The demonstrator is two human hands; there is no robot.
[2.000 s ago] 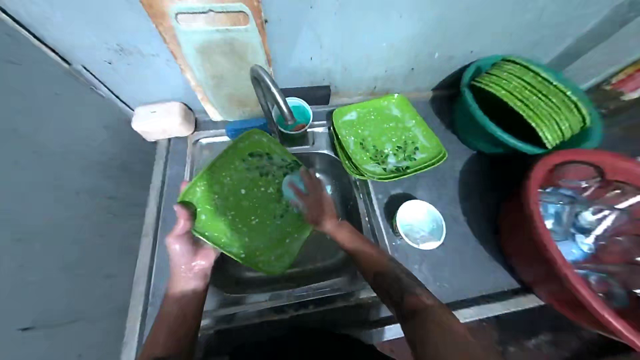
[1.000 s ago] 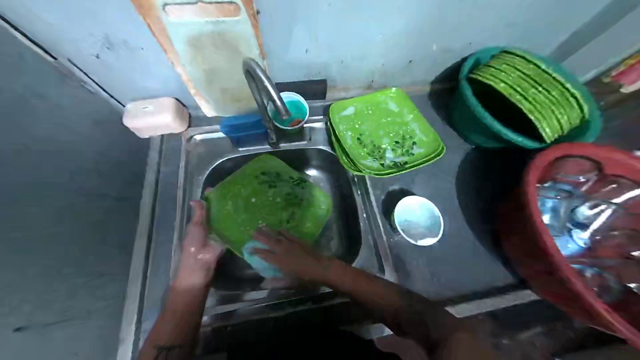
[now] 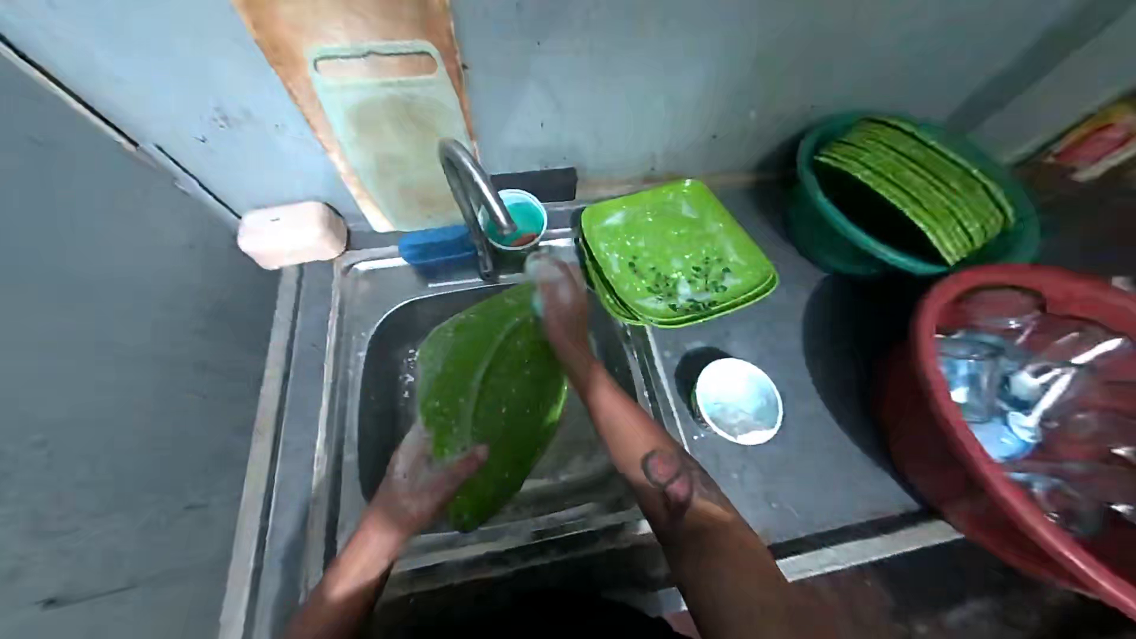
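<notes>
A green square plate (image 3: 497,399) is tilted over the stainless steel sink (image 3: 390,328), its underside partly facing me. My left hand (image 3: 426,475) grips its lower left edge, the thumb lying across the surface. At the plate's top right edge is my right hand (image 3: 559,297), blurred, closed around a pale blue sponge (image 3: 538,286) that is mostly hidden by the fingers. Right of the sink lies a small stack of green plates (image 3: 679,253) with suds on the top one. A white tub (image 3: 738,401) with whitish suds stands nearer me on the counter.
The curved faucet (image 3: 475,191) rises behind the sink beside a cup (image 3: 519,222) and a blue item (image 3: 437,246). Two cutting boards (image 3: 390,133) lean on the wall. A pink soap case (image 3: 293,234) sits left. At right stand a green basin (image 3: 821,222) of plates and a red basin (image 3: 927,355) of glassware.
The plate showed its patterned face in the earlier frames and now shows its underside, tilted more steeply. My right hand has moved from the plate's lower edge up to its top right edge.
</notes>
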